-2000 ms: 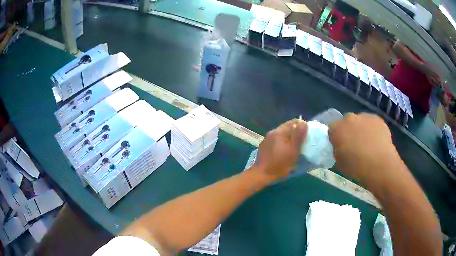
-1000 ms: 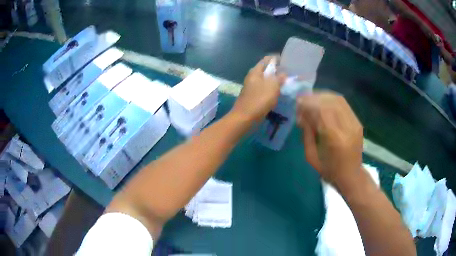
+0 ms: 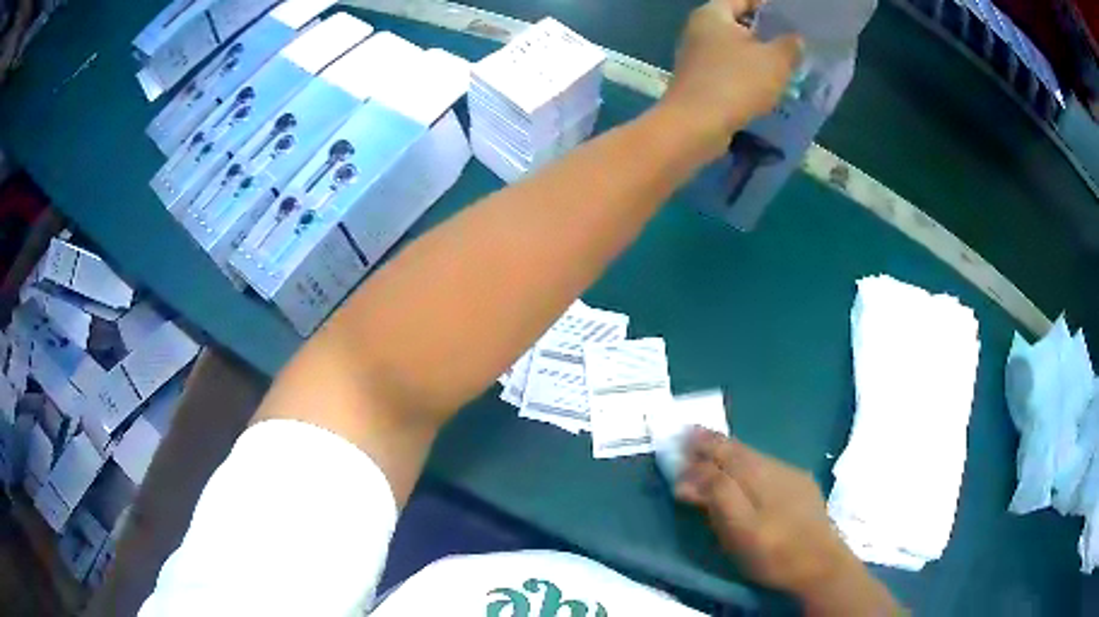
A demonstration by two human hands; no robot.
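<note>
My left hand [image 3: 738, 70] grips a light blue-grey retail box [image 3: 753, 163] near its open top, at the upper right of the bench; its flap stands up. The box shows a dark product picture. My right hand [image 3: 735, 488] is low at the centre, its fingertips on a small white slip [image 3: 699, 416], slightly blurred. Beside it several instruction leaflets [image 3: 629, 395] with fine print lie fanned on the green bench.
Waiting boxes [image 3: 325, 193] lie on their sides at upper left, next to a stacked leaflet block [image 3: 536, 97]. White folded sheets [image 3: 912, 416] and pale pouches [image 3: 1051, 416] lie right. A pale edge strip [image 3: 898, 217] borders the belt. Jumbled boxes [image 3: 84, 386] are at lower left.
The view has shifted downward. My right hand has left the box and moved down to the loose leaflets. My left hand still holds the box.
</note>
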